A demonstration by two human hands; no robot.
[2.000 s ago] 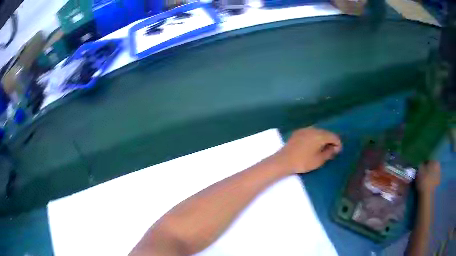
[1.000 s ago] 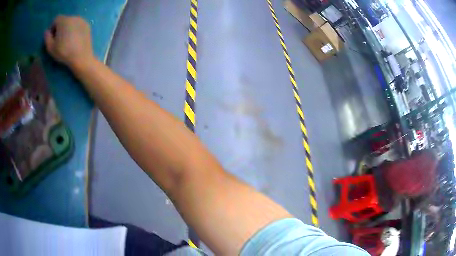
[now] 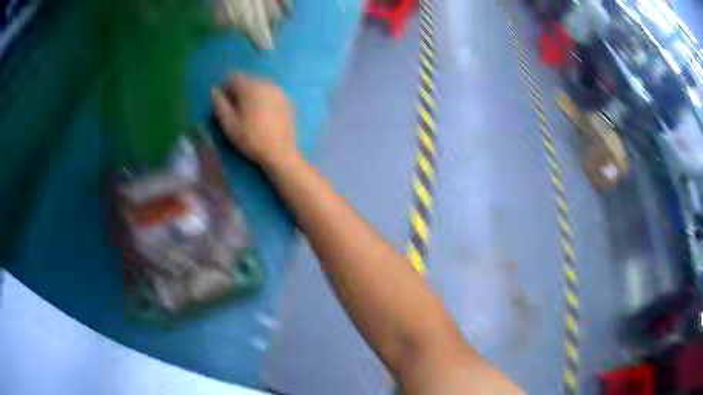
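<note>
The view is blurred. The green press body [image 3: 146, 77] stands at the upper left on the blue-green bench top. Its brown metal base plate [image 3: 189, 270] has green edges and carries a silver and copper-orange block [image 3: 162, 210]. My right hand [image 3: 257, 117] is just right of the press on the bench side, with the fingers curled. Whether it holds anything cannot be told. My left hand is not in view. A white sheet [image 3: 85, 347] lies at the lower left.
The bench edge runs down right of the press. Beyond it is a grey aisle [image 3: 486, 231] with two yellow-black tape lines. Red stools [image 3: 628, 379] and a cardboard box [image 3: 605, 158] are at the right. A pale bundle [image 3: 253, 17] lies behind the press.
Since one second ago the view has shifted left, so the press body shows again and the press base and my right hand appear further right. My left hand, seen two seconds ago, is out of view.
</note>
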